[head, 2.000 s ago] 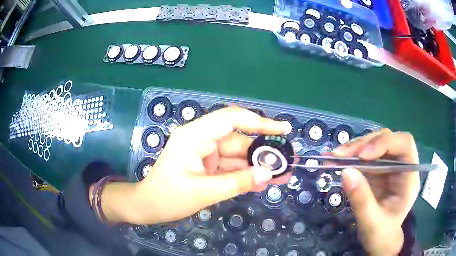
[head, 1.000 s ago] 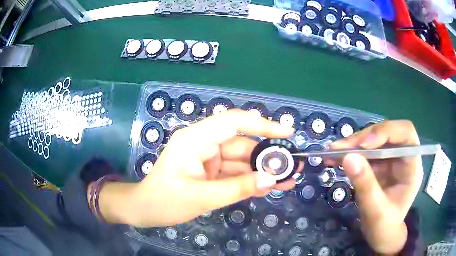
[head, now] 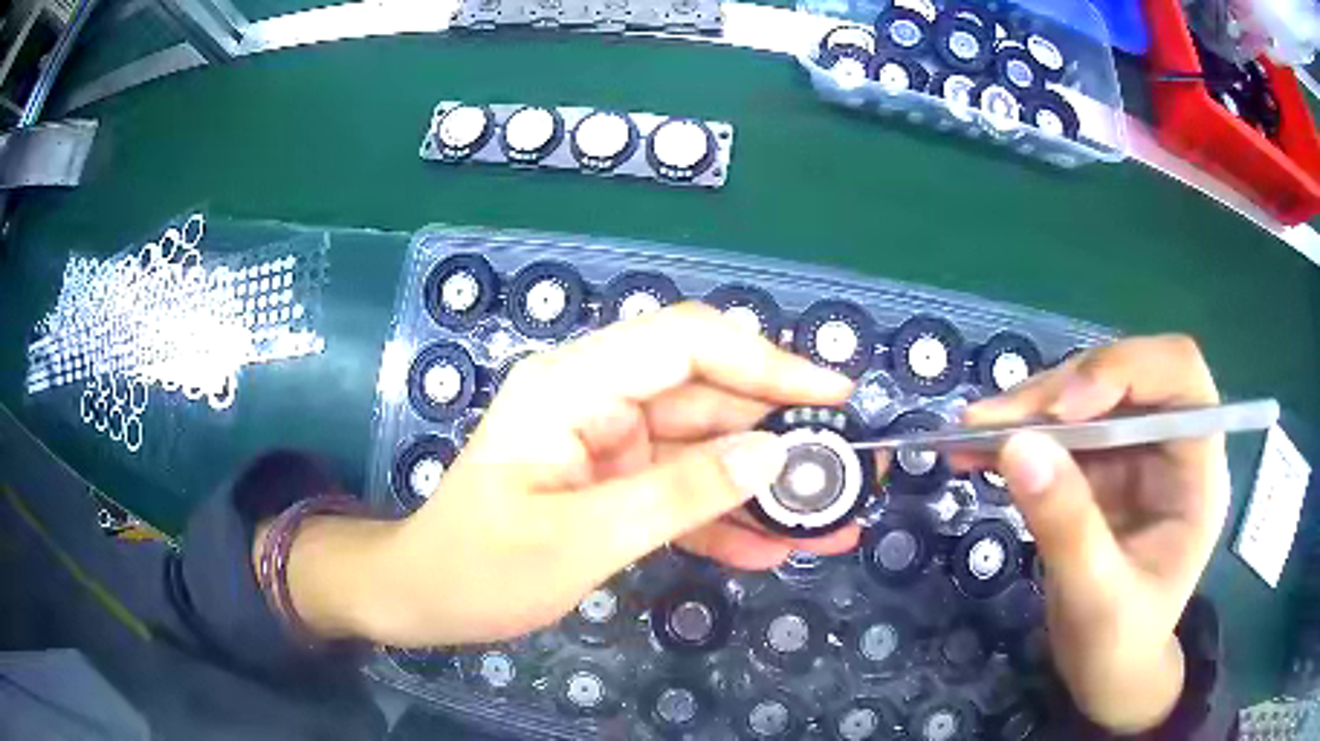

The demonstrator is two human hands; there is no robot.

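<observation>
My left hand (head: 623,449) holds a round black-rimmed speaker driver (head: 811,481) between thumb and fingers, its white ring and pale centre facing me. My right hand (head: 1115,507) grips thin silver tweezers (head: 1115,432), whose tips point left and reach the driver's right rim. Whether the tips touch it is unclear. Below both hands lies a clear blister tray (head: 652,249) with rows of similar drivers, partly hidden by my hands.
Beyond the tray, a fixture (head: 720,162) holds several white-faced units. Grey fixtures (head: 586,13) lie at the far edge. A clear box (head: 1093,138) of units and a red bin (head: 1274,174) are upper right. White rings and dots (head: 174,319) lie left; a white card (head: 1274,504) right.
The loaded fixture on the mat has shifted right. The driver in my left hand has turned more face-on and moved slightly right; my left thumb lies higher on its rim. The tweezers have tilted.
</observation>
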